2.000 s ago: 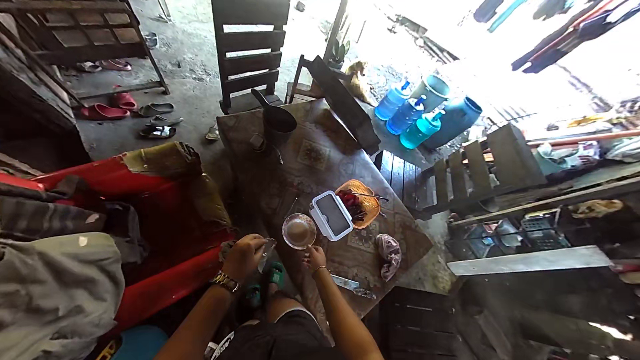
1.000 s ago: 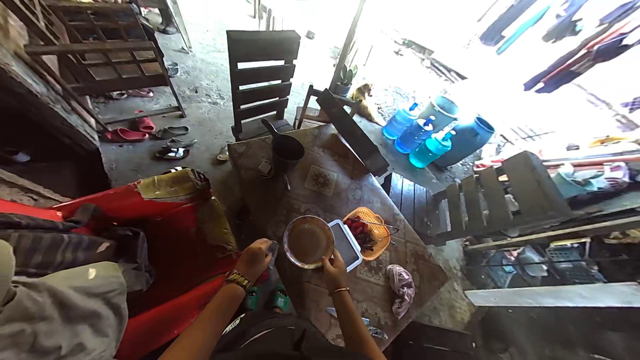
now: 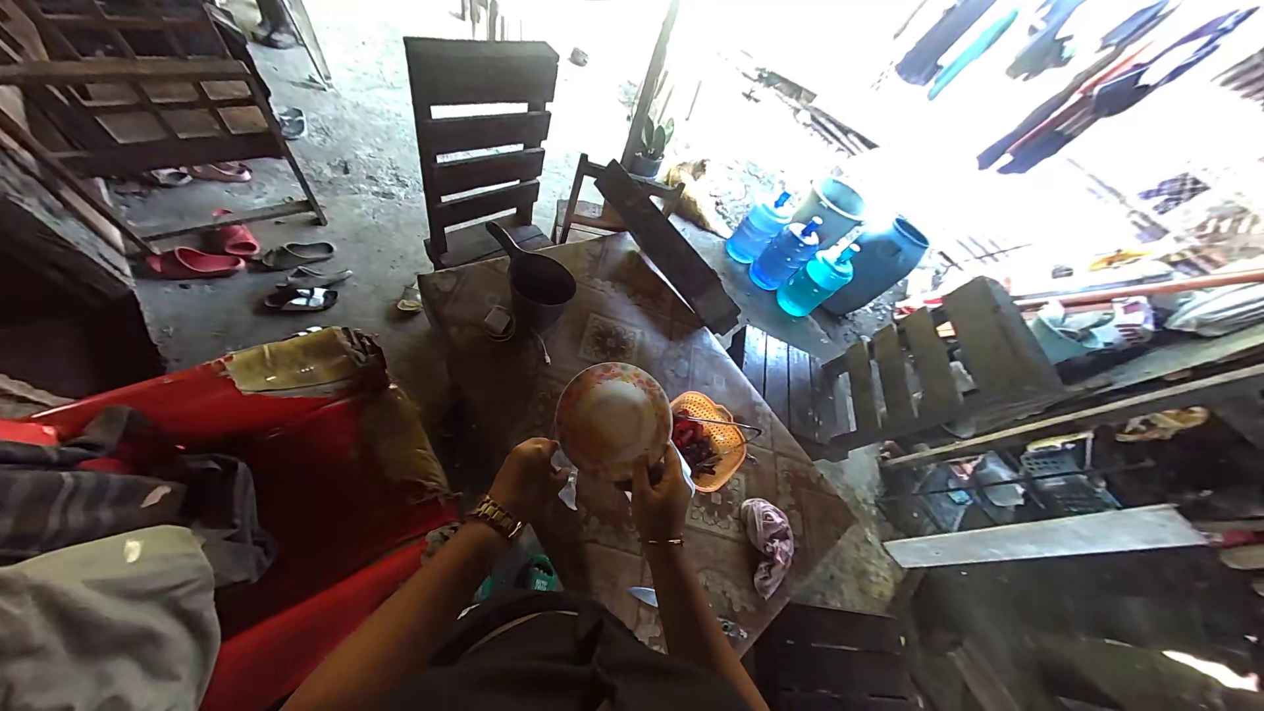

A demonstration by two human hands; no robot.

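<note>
My right hand (image 3: pixel 660 494) grips the lower right rim of a round plate with a patterned edge (image 3: pixel 613 419), which is lifted over the table and tilted. My left hand (image 3: pixel 528 481) is closed at the plate's lower left, with a thin whitish piece (image 3: pixel 566 481) hanging from its fingers. Just right of the plate, an orange perforated plastic basket (image 3: pixel 726 451) holds dark red pieces (image 3: pixel 693 441). Of the white-rimmed tray beside the basket, only a sliver shows behind the plate and my right hand. A crumpled pink patterned cloth (image 3: pixel 768 545) lies on the table.
On the patterned tabletop (image 3: pixel 790 474) stands a black dipper or pan (image 3: pixel 541 281). Slatted wooden chairs (image 3: pixel 491 148) surround it. A torn red sofa (image 3: pixel 326 494) with clothes is at left. Blue water jugs (image 3: pixel 787 255) stand beyond, and sandals (image 3: pixel 301 298) lie on the floor.
The plate has been raised and tilted so it covers most of the tray, which showed beside it earlier. My right hand has stayed on its rim.
</note>
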